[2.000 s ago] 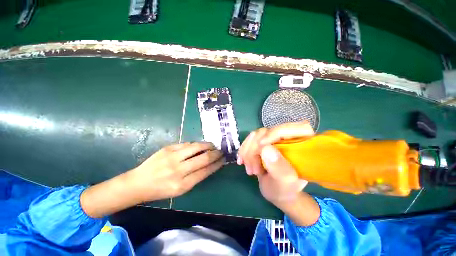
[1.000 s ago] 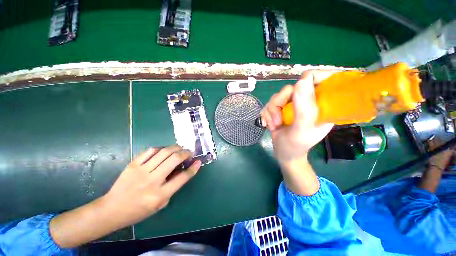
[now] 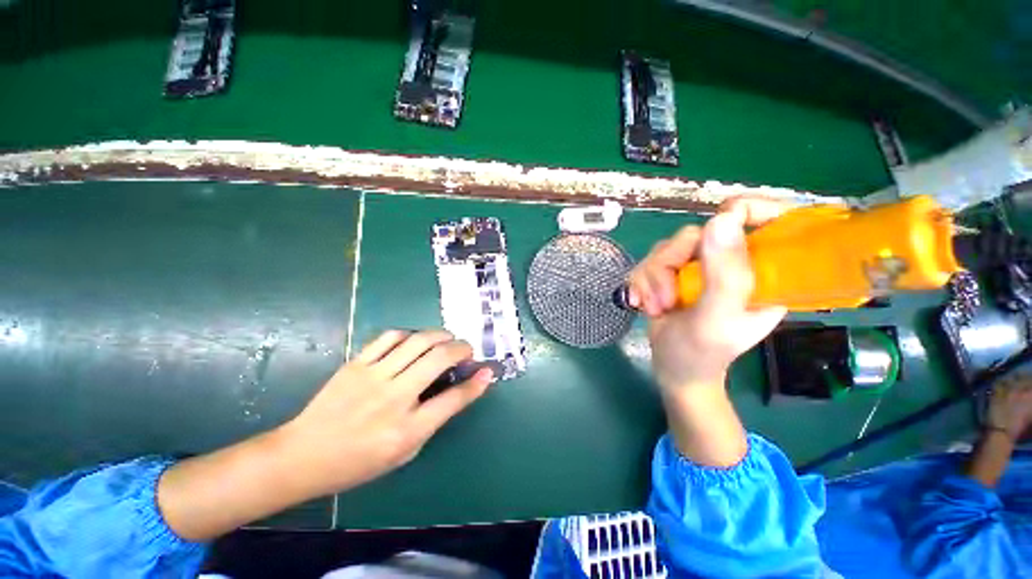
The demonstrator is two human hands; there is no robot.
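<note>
A phone assembly point(image 3: 480, 296) lies on the dark green mat, its circuit board at the far end and a silver-white middle with dark strips. My left hand point(image 3: 390, 396) rests at its near end, fingertips on a small dark piece there. My right hand point(image 3: 707, 305) grips a yellow-orange electric screwdriver point(image 3: 832, 258), held raised. Its dark nose is at the right rim of a round grey dotted dish point(image 3: 582, 290). No screw can be made out. A small white oval tag point(image 3: 590, 217) with a dark window sits just beyond the dish.
Beyond a chipped whitish edge point(image 3: 453, 172), a green belt point(image 3: 306, 102) carries several spaced phones. At right are a black holder with a shiny green-silver roll point(image 3: 871, 360) and a dark cord. Another person's hand point(image 3: 1006, 409) and blue sleeve show at far right. A white slatted basket point(image 3: 619, 547) is below the bench.
The screwdriver has moved from the phone's near end to the dish's right rim and is now raised. My left hand stays at the phone's near end. The view and belt phones have shifted.
</note>
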